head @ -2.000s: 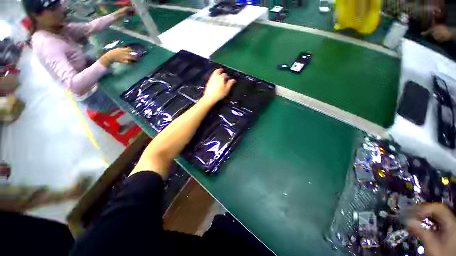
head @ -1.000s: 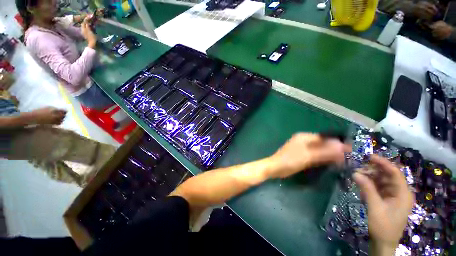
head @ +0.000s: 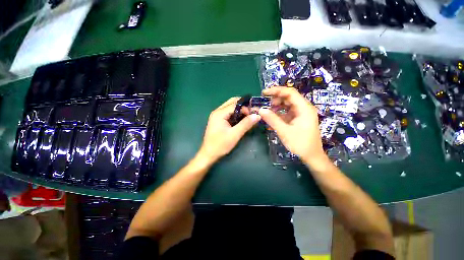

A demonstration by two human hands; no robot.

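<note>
My left hand (head: 224, 127) holds a small black phone housing (head: 241, 109) above the green mat, between the tray and the board pile. My right hand (head: 295, 122) meets it fingertip to fingertip and pinches a small dark and silvery circuit board (head: 260, 101) at the housing's right end. The fingers hide much of both parts; whether the board is seated cannot be told. A pile of circuit boards (head: 333, 99) with black discs and gold spots lies just right of my hands on clear plastic.
Stacked black blister trays (head: 96, 114) lie at left. A second board pile (head: 447, 96) is at far right. Beyond the pale rail (head: 219, 49), a part-built phone (head: 135, 15) lies on the green strip. Black housings (head: 371, 12) and a dark slab (head: 295, 8) lie on the white surface.
The view has turned right and down. My left hand left the tray, and both hands have come together in front of me, away from the pile, with the housing and board between them.
</note>
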